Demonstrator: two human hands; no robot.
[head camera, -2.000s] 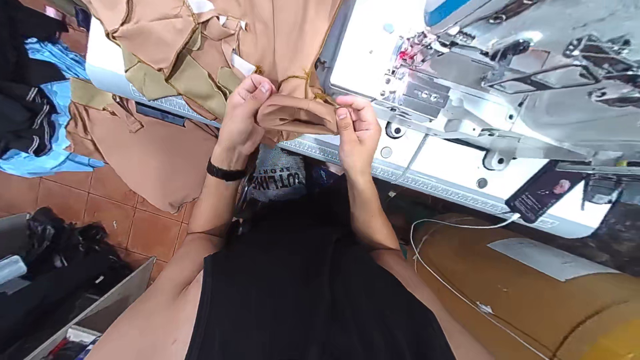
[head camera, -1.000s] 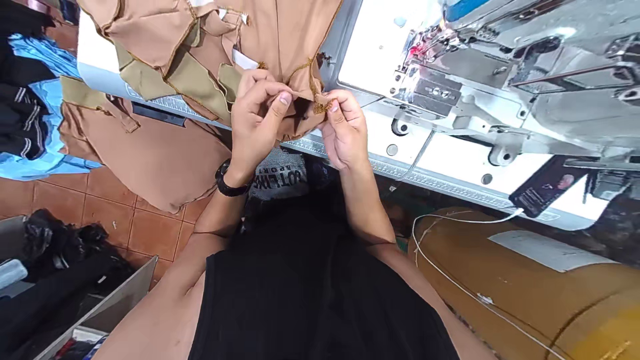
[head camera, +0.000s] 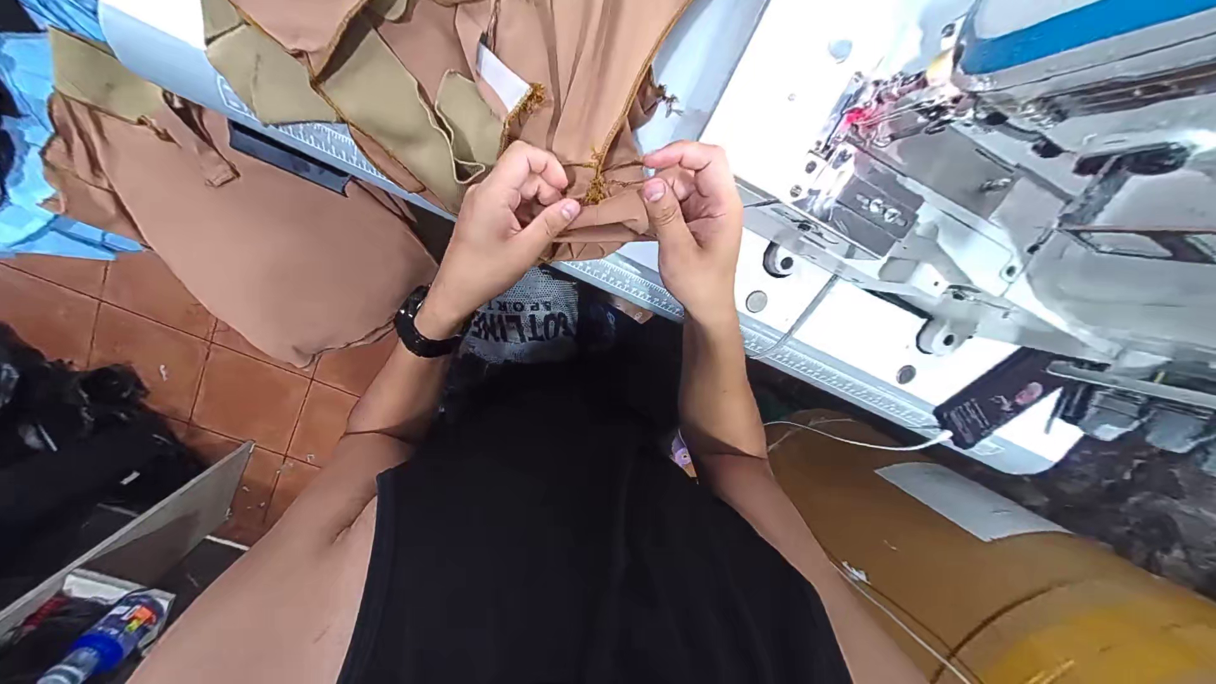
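Observation:
Brown fabric (head camera: 608, 211) with ochre overlocked seams lies over the table's front edge, bunched between my hands. My left hand (head camera: 513, 214), with a black band on its wrist, pinches the fabric at the left between thumb and curled fingers. At the right, my right hand (head camera: 695, 214) grips the same piece between thumb and forefinger. A seam junction with ochre thread ends (head camera: 596, 180) shows between them. More brown garment panels, olive pieces (head camera: 380, 100) and a white tag (head camera: 502, 81) lie just beyond my left hand.
An industrial sewing machine (head camera: 1092, 142) stands at the right, with a phone (head camera: 1002, 397) on a white cable near the table edge. A brown garment piece (head camera: 256, 218) hangs at the left beside blue fabric (head camera: 24, 114). A box (head camera: 142, 532) and a bottle (head camera: 109, 636) are at lower left.
The folded brown opening held up between my hands two seconds ago is now lower and flatter, with the seam junction facing up. Both hands have shifted their fingers on the fabric.

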